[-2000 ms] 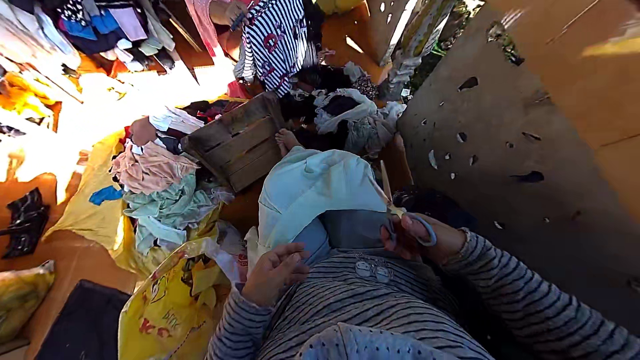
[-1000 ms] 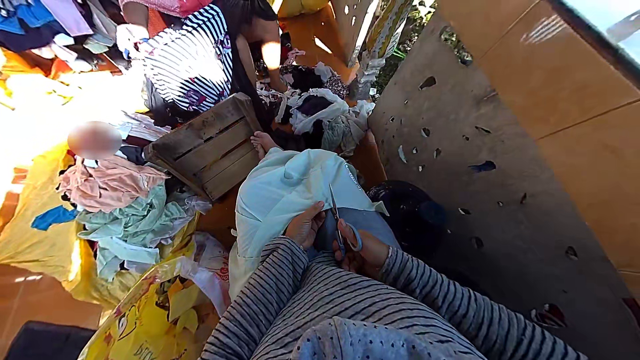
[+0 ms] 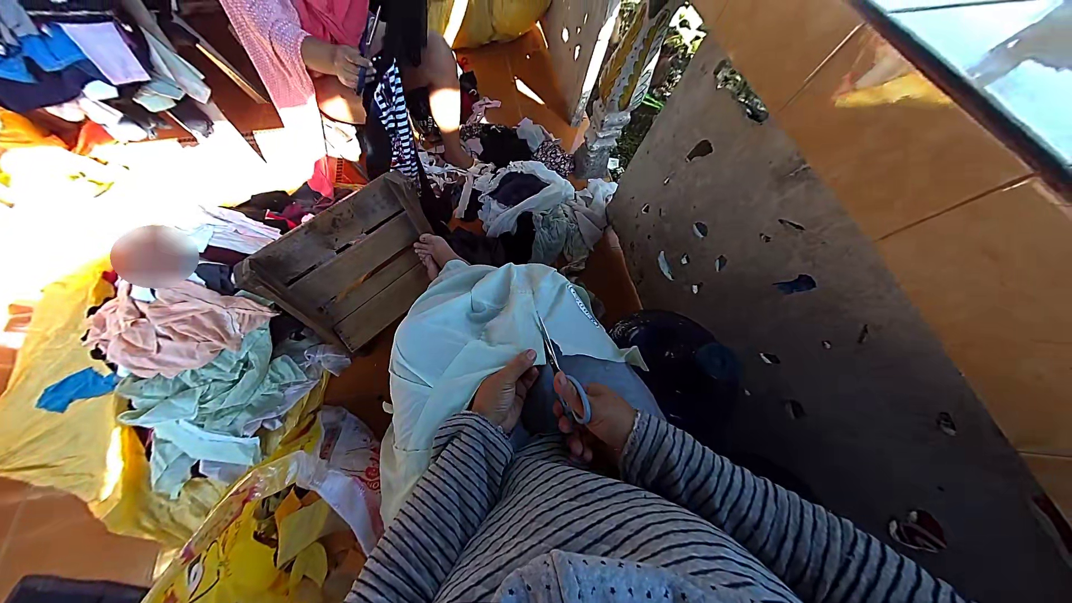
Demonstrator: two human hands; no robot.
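Pale mint-green cloth (image 3: 452, 335) lies spread over my lap and legs. My left hand (image 3: 506, 391) pinches the near edge of the cloth between thumb and fingers. My right hand (image 3: 596, 416) holds a pair of scissors (image 3: 553, 352) by its blue-grey handles, close beside my left hand. The scissors point away from me, with the blades at the cloth; whether they are fully closed is hard to tell. A row of small light trim runs along the cloth's far right part.
A slatted wooden crate (image 3: 360, 268) stands tilted beyond my foot. Clothes heaps lie left (image 3: 201, 385) and ahead (image 3: 536, 201). A yellow plastic bag (image 3: 226, 536) is at lower left, a holed board (image 3: 754, 293) at right. Another person's hand (image 3: 349, 65) holds a dark tool near striped fabric.
My left hand has come to the cloth's edge and grips it. My right hand has brought the scissors to the cloth. The other person's striped fabric has shifted.
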